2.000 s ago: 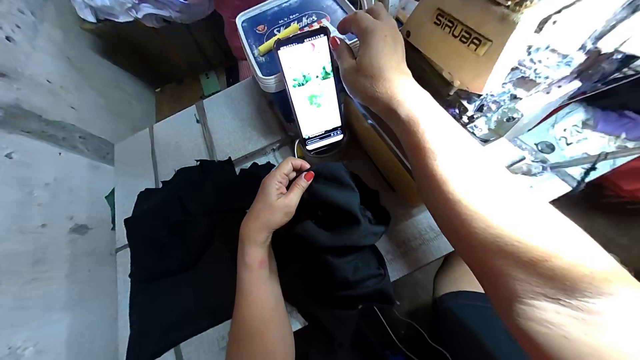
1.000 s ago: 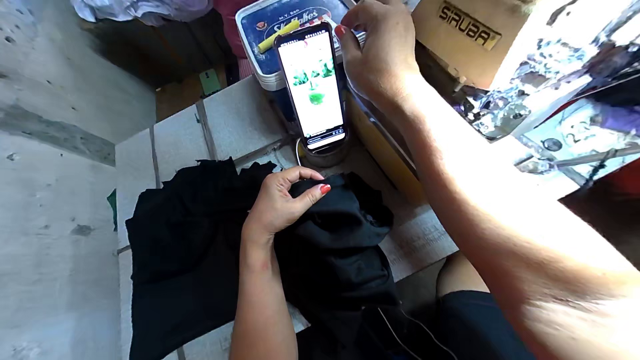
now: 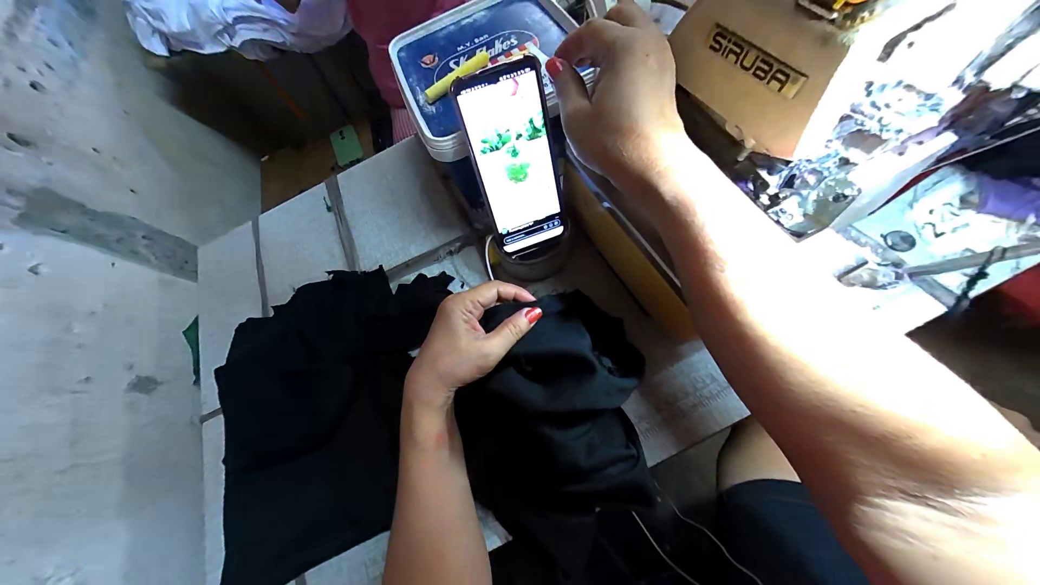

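Note:
Black cloth (image 3: 325, 422) lies spread over the tiled surface, with a bunched black piece (image 3: 561, 357) at its right. My left hand (image 3: 475, 337) rests at the top edge of the bunched piece, pinching it between thumb and fingers. Above it a lit smartphone (image 3: 513, 162) stands upright in a round holder, leaning toward a plastic tub. My right hand (image 3: 621, 85) is raised beside the tub's right edge, fingers bent; its fingertips are partly hidden, and whether they hold anything cannot be told.
A blue-lidded plastic tub (image 3: 439, 49) carries a yellow stick (image 3: 457, 77). A yellow-sided box (image 3: 621, 244) stands right of the phone. Farther right are a cardboard box (image 3: 764, 69) and cluttered bright items. A rough wall (image 3: 97, 390) borders the left; white cloth (image 3: 244, 24) lies at the back.
My left hand has shifted slightly right along the black cloth from beside the phone holder. My right hand stays raised near the tub, its fingers slightly changed in pose.

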